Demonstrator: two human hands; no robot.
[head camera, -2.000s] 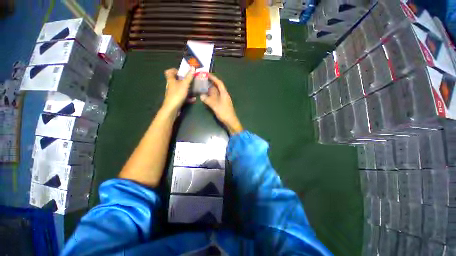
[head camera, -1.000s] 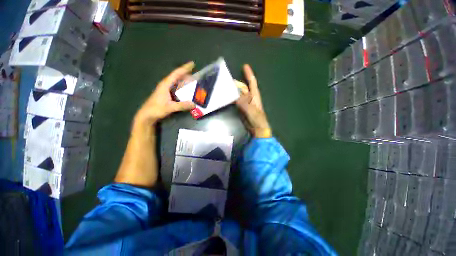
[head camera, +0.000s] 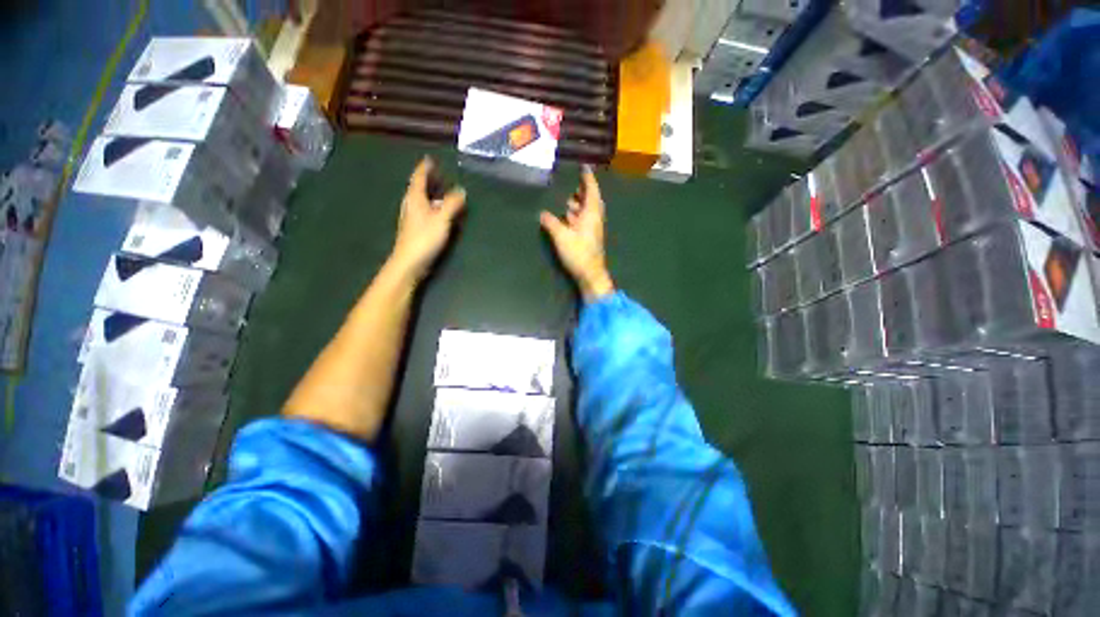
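Observation:
A phone box (head camera: 509, 130) lies at the near edge of the rollers, its top showing a dark phone with an orange screen and a red corner logo. My left hand (head camera: 427, 219) is open and empty, below and left of the box. My right hand (head camera: 579, 233) is open and empty, below and right of it. Neither hand touches the box. A row of boxes (head camera: 489, 421), several set edge to edge with white-grey faces up, runs down the table in front of my body.
The roller outfeed (head camera: 483, 72) is at the far edge, with an orange bracket (head camera: 642, 111) on its right. A stepped left-hand stack (head camera: 151, 289) lines the table's left edge. A large right-hand stack (head camera: 899, 277) fills the right side. Dark green table (head camera: 688, 398) lies between.
The box that my hands held is out of them, and the row has grown by one box at its far end. Another box shows at the rollers. My hands are now empty.

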